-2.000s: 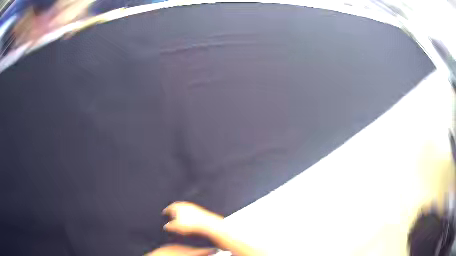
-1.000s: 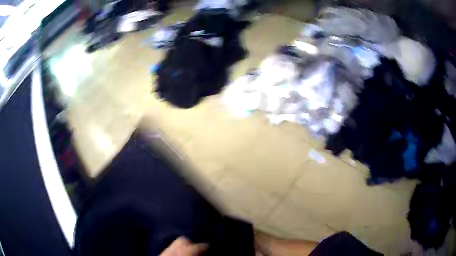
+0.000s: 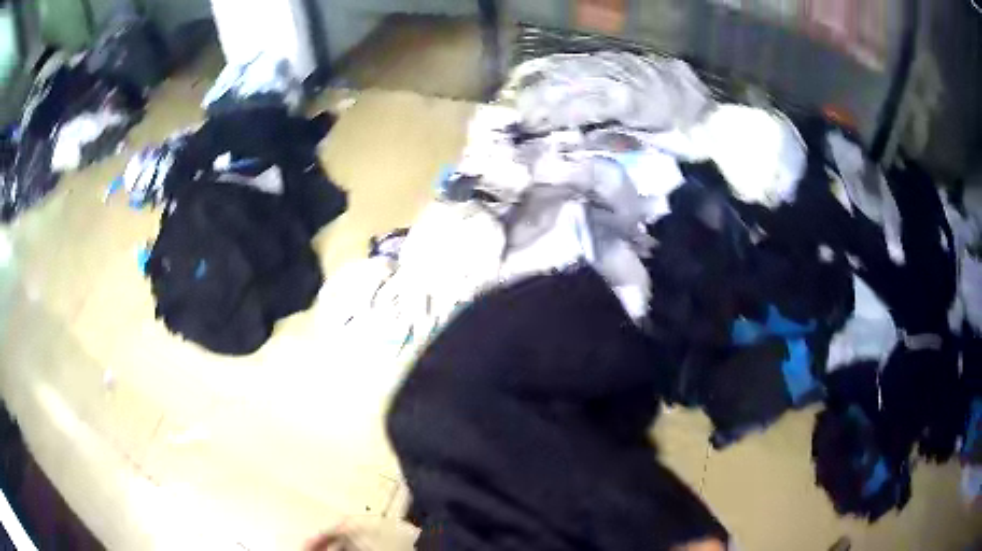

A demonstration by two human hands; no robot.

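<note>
A large dark fabric offcut (image 3: 528, 398), bunched and folded, fills the lower middle of the view. It overlaps the scrap heap behind it; I cannot tell whether it is in the air or touching the heap. A sliver of my left hand (image 3: 336, 539) shows at the bottom edge, a little left of the cloth. A small bit of my right hand (image 3: 702, 545) shows at the bottom edge, against the cloth's lower right side. Both hands are mostly cut off, so their grip is hidden.
A pale tiled floor (image 3: 118, 398) lies ahead. White scraps (image 3: 603, 97) heap behind the offcut, with black and blue scraps (image 3: 743, 258) to the right. A separate black scrap pile (image 3: 237, 258) is on the left. A white strip shows at the lower left corner.
The view has turned right, from the dark cloth on the table to the floor heaps. The dark offcut now appears bunched, farther right and over the heap. Less of my hands shows.
</note>
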